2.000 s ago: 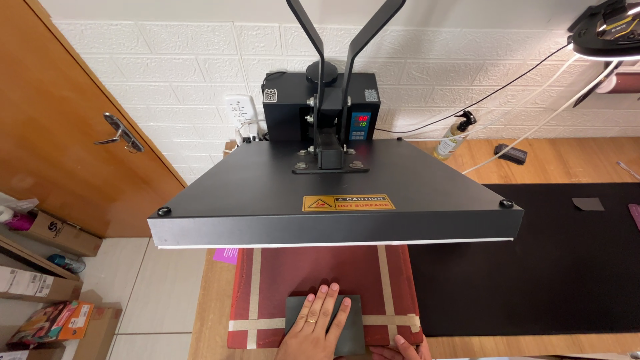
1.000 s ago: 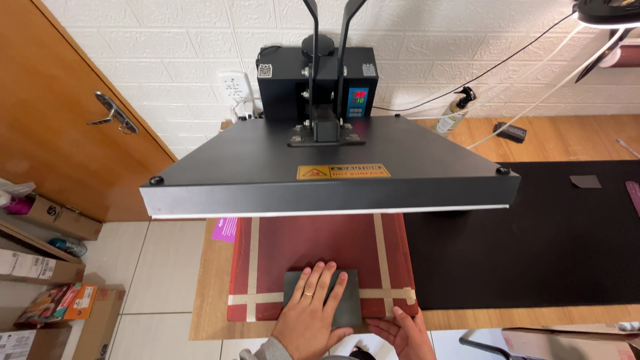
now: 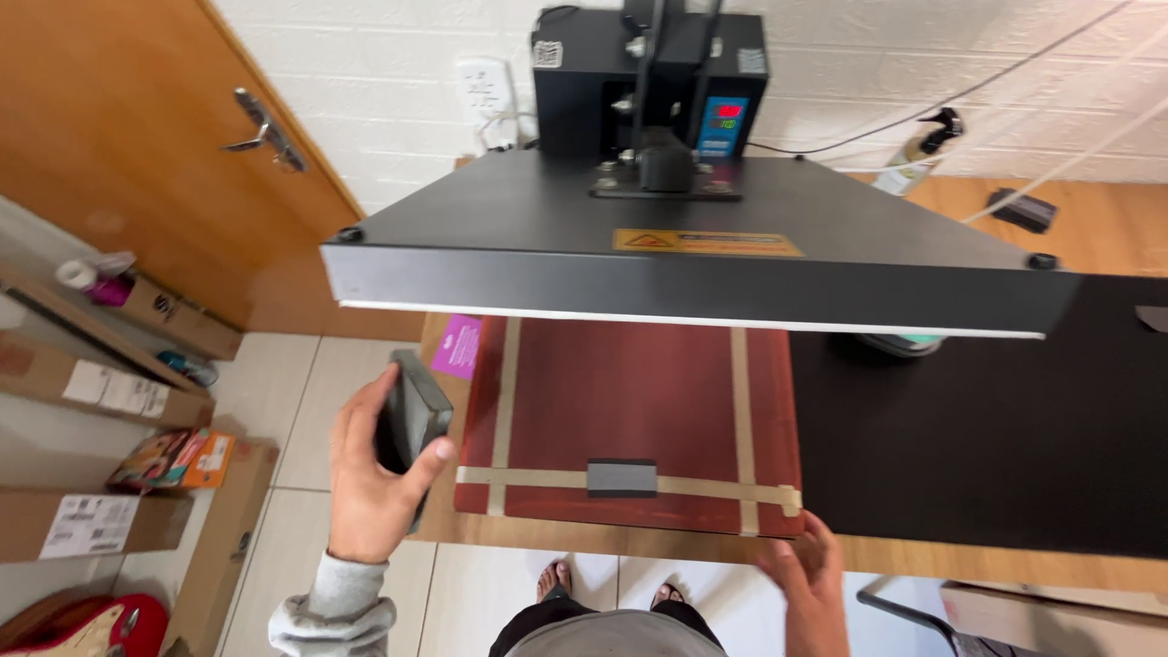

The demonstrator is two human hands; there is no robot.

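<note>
My left hand (image 3: 379, 474) grips a dark grey rectangular block (image 3: 415, 411), held tilted left of the heat press's lower bed. The bed has a dark red cover (image 3: 630, 392) crossed by beige tape strips (image 3: 741, 401). A small grey patch with dark edges (image 3: 621, 478) lies on the front tape strip. My right hand (image 3: 808, 570) is at the front right corner of the red bed, fingers near its edge; whether it touches is unclear. Above the rear of the bed, the dark upper platen (image 3: 693, 287) of the heat press is raised.
A black mat (image 3: 967, 438) covers the wooden table on the right. Behind the press stand a spray bottle (image 3: 912, 155) and a small dark object (image 3: 1022, 210). A purple card (image 3: 458, 347) lies left of the bed. Cardboard boxes (image 3: 91, 525) line the left side, beside a wooden door (image 3: 182, 182).
My left hand has lifted the dark block off the red bed and moved left with it. The small grey patch now shows where the block lay. My right hand remains near the front right corner.
</note>
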